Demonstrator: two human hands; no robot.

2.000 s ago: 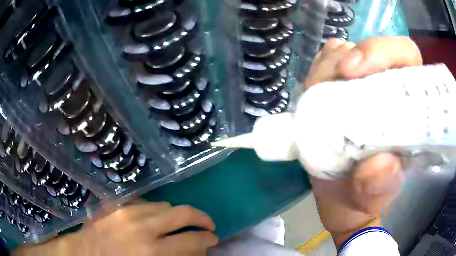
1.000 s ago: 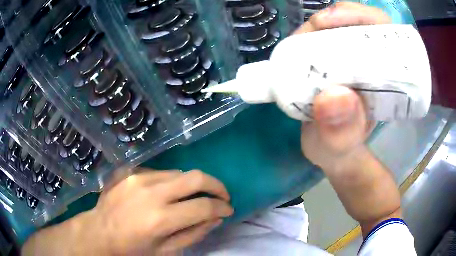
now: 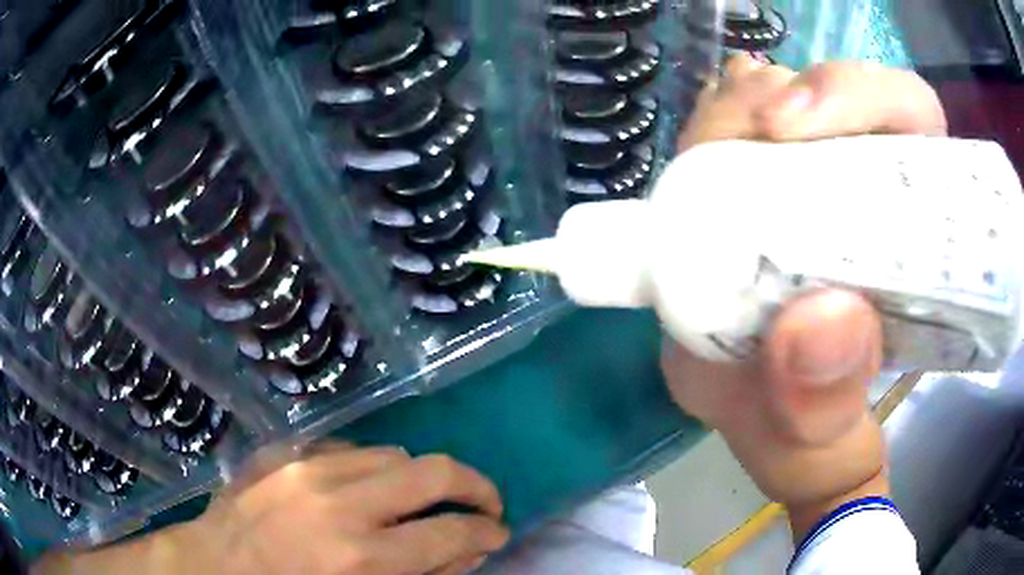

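My right hand (image 3: 825,337) is closed around a white squeeze bottle (image 3: 831,225) with a printed label, held on its side and pointing left. Its thin pale-yellow nozzle (image 3: 511,257) has its tip at the lower end of a column of small glossy dark parts (image 3: 432,202); I cannot tell whether it touches them. The parts overlap in several columns in a clear ribbed plastic tray (image 3: 371,388). My bare left hand (image 3: 359,511) lies at the tray's near edge, fingers slightly bent; its fingertips near the rim are partly hidden.
The teal-green bench mat (image 3: 539,393) shows below the tray, with its edge towards me. Beyond it are the grey floor with a yellow line (image 3: 736,539) and white clothing (image 3: 612,522). A dark red surface (image 3: 988,107) is at the upper right.
Since one second ago, the bottle and right hand appear lower in the picture, as do the tray columns. The nozzle tip remains near the lower end of the same column.
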